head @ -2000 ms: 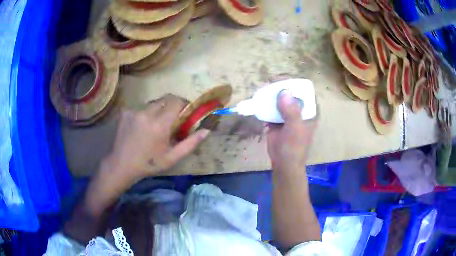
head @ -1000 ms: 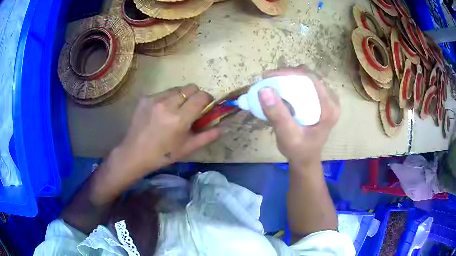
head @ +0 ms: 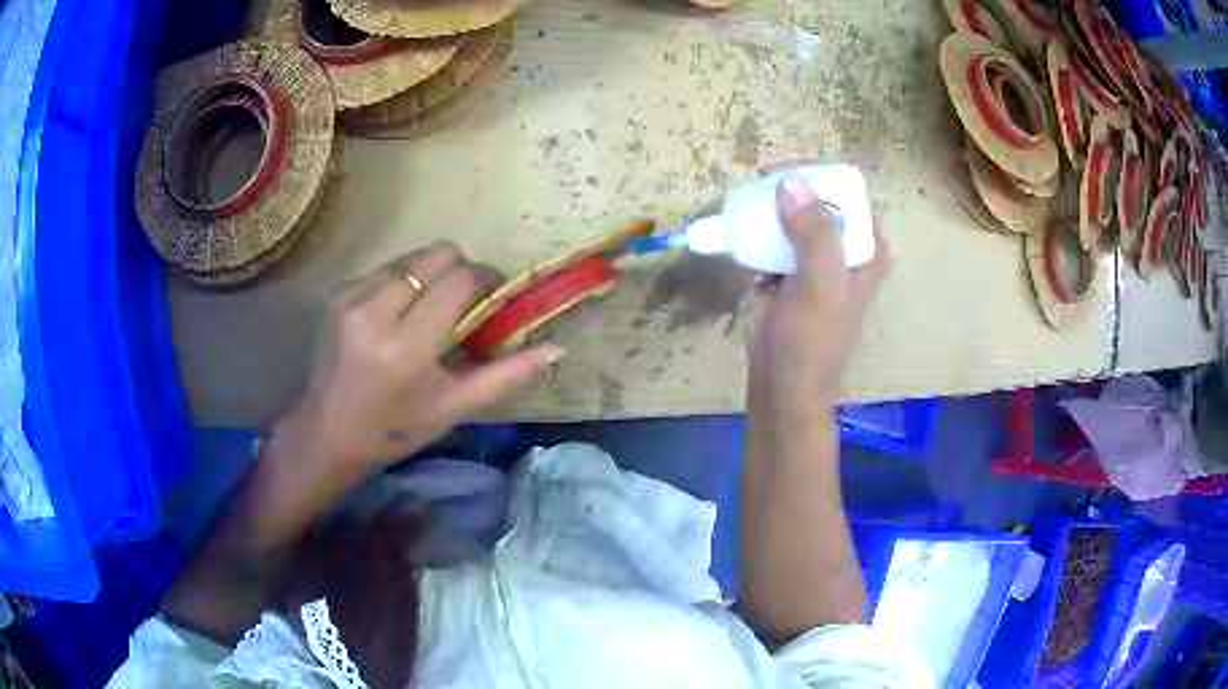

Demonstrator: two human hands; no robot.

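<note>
My left hand [head: 404, 350], with a ring on one finger, holds a tan woven ring with a red collar [head: 546, 304]. The woven ring is tilted nearly edge-on, a little above the table. My right hand [head: 815, 289] grips a white squeeze bottle [head: 774, 222], thumb on its side. The bottle lies sideways and its blue tip [head: 649, 246] points left, at the right end of the red collar. Whether the tip touches the collar cannot be told. My right fingers are mostly hidden behind the bottle.
Stacked woven rings [head: 303, 162] lie at the table's left and upper left. A heap of tilted rings [head: 1003, 111] lies at the right. The cardboard table cover [head: 673, 364] has dark stains. Blue crates [head: 101, 269] stand left; blue trays [head: 949, 606] and a red frame [head: 1024, 438] are below right.
The bottle has drawn back slightly and levelled, so its blue tip shows more. The held ring has shifted a little left and shows more of its red collar.
</note>
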